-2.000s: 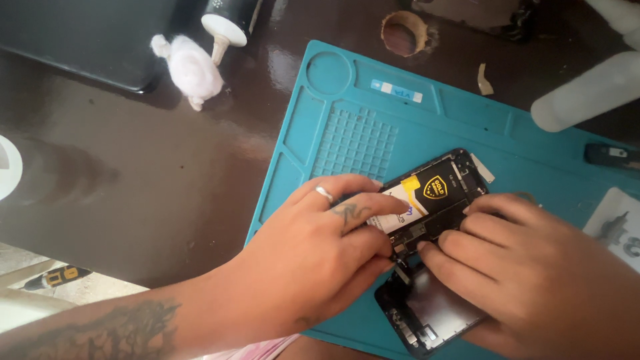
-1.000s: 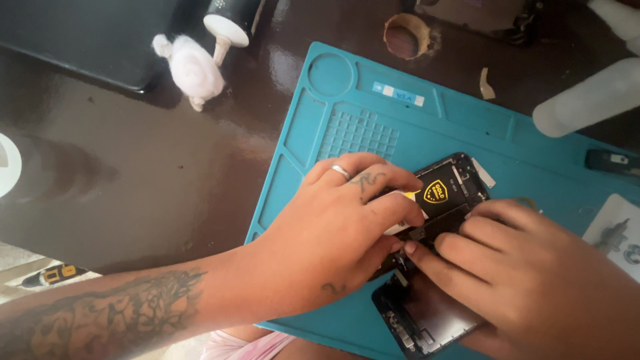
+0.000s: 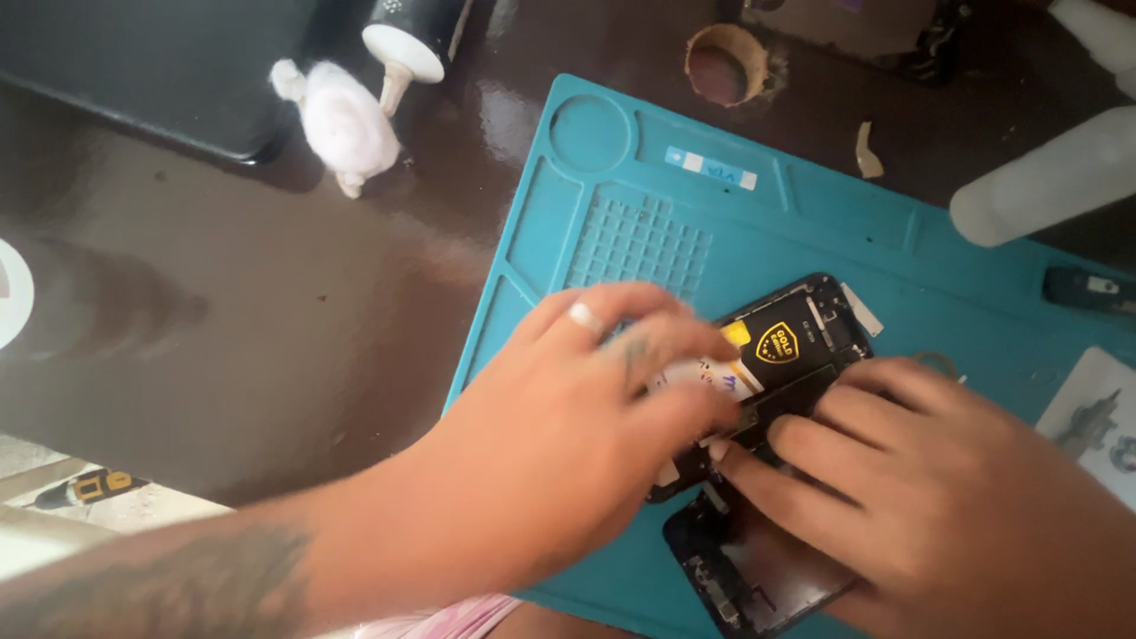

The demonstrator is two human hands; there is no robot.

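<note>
An opened smartphone body [image 3: 799, 346] with a black battery lies tilted on a teal silicone repair mat [image 3: 923, 293]. Its detached screen assembly [image 3: 763, 568] rests just below, inner side up, beside the body's lower edge. My left hand [image 3: 595, 408], with a ring and a blurred outline, hovers over the left end of the body; its fingers are bent and apart, and it hides that end. My right hand [image 3: 923, 479] reaches in from the right, fingers bent over the lower edge of the body and the screen; one fingertip touches near the joint between them. Whether it grips either part is unclear.
Cotton [image 3: 346, 124] sits by a black bottle with a white cap [image 3: 404, 53] at the upper left. A black flat object [image 3: 160, 71] lies further left. A white bottle [image 3: 1047, 177] and a round brown container [image 3: 726, 67] are beyond the mat. A picture card [image 3: 1096, 417] lies right.
My left hand's fingers have lifted and spread from the phone body, uncovering more of the battery than one second ago. My right hand stays at the lower edge.
</note>
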